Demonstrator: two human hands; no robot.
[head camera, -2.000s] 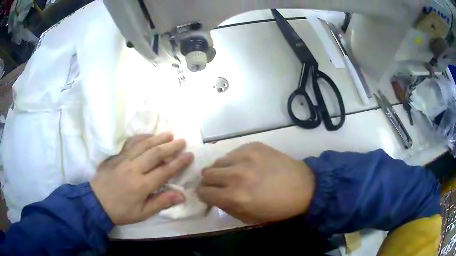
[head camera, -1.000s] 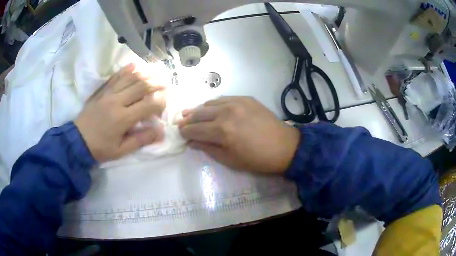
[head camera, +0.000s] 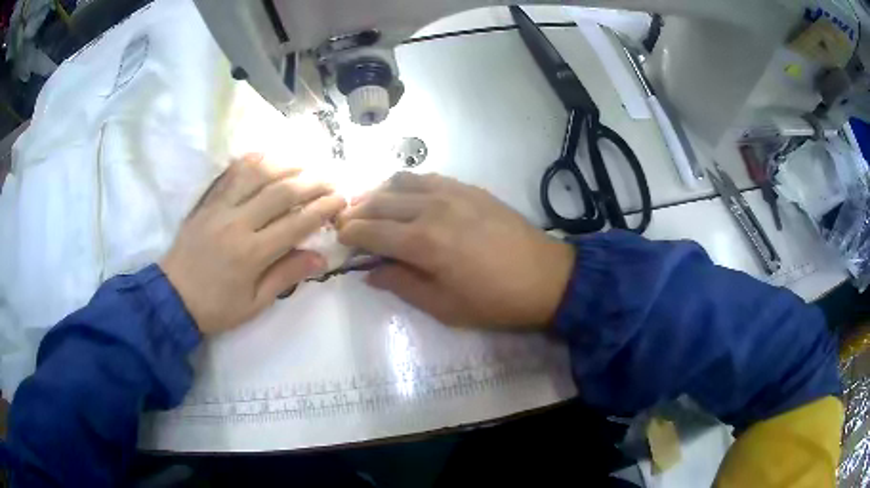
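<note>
A white garment piece (head camera: 143, 162) spreads over the left of the table and runs under my left hand (head camera: 253, 243). My left hand lies flat on it with fingers spread, just in front of the brightly lit needle area (head camera: 336, 143). My right hand (head camera: 448, 248) has its fingers bent down on the cloth edge, its fingertips close to my left fingertips. Whether it grips the edge is hidden. A thin dark line shows between the two hands at the cloth's front edge. The sewing machine (head camera: 458, 11) stands above, with a round knob (head camera: 367, 103) on its head.
Black shears (head camera: 596, 176) lie right of the needle. A white strip (head camera: 677, 143), silver snips (head camera: 747, 219), a thin reddish-handled tool (head camera: 761, 172) and a crinkled plastic bag (head camera: 825, 195) lie further right. A printed scale (head camera: 315, 400) runs along the table's front edge.
Both hands have moved from the table's front edge up towards the needle with the cloth. In the last second they shifted slightly, and a dark line now shows between them.
</note>
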